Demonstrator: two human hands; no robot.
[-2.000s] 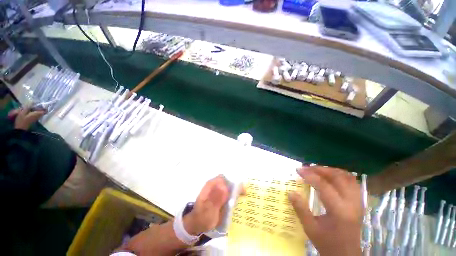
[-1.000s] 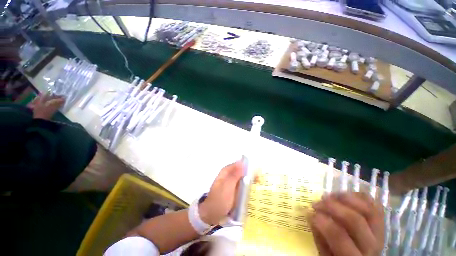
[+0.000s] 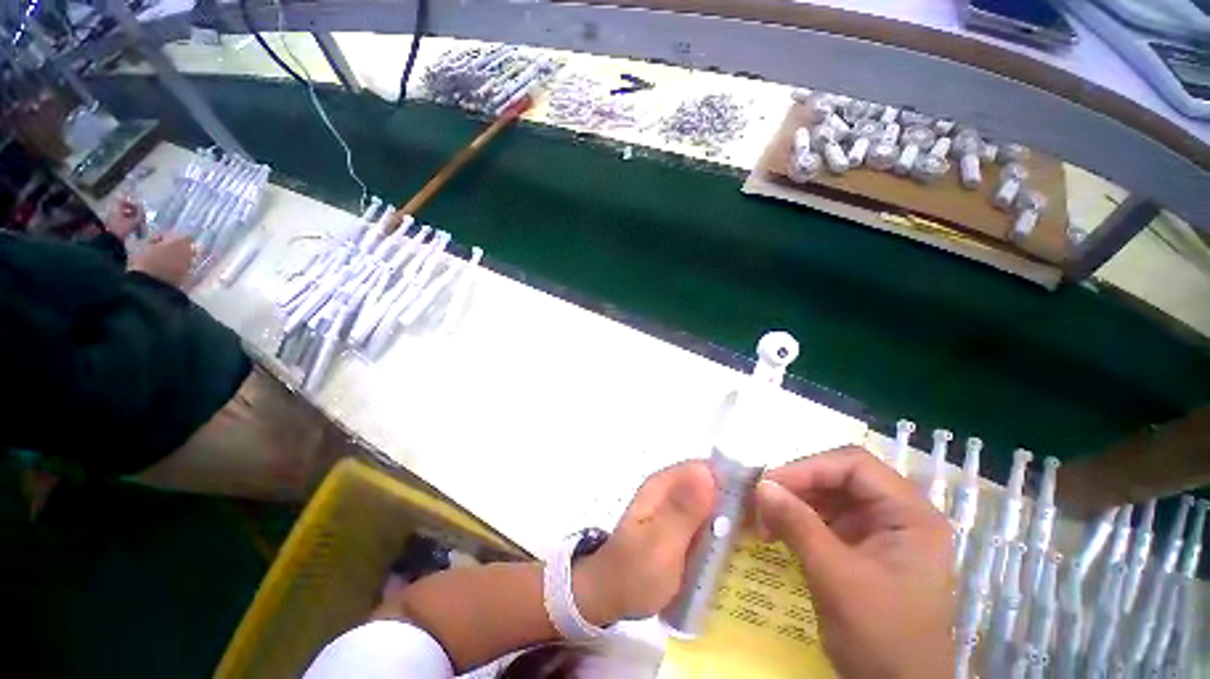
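Observation:
My left hand [image 3: 653, 537] is closed round the grey barrel of a handheld device [image 3: 721, 531], held tilted with its white neck and round ring-like head pointing up and away. A small white round spot shows on the barrel. My right hand [image 3: 863, 544] is at the barrel's right side, thumb and forefinger close together near it; whether a label is between them cannot be told. The yellow label sheet [image 3: 763, 604] with rows of small print lies behind and below the device, partly hidden by the right hand.
Device units stand in rows at the right [image 3: 1015, 570]; more lie on the bench at left [image 3: 372, 285]. A green belt [image 3: 597, 226] runs beyond. White cylindrical parts [image 3: 916, 146] sit on cardboard. A yellow crate [image 3: 299, 570] is at lower left. A co-worker's hands [image 3: 162, 255] are at far left.
The device has turned so its barrel faces me. My right hand has moved left from the sheet's right side to the barrel, and the sheet now shows lower, behind the device.

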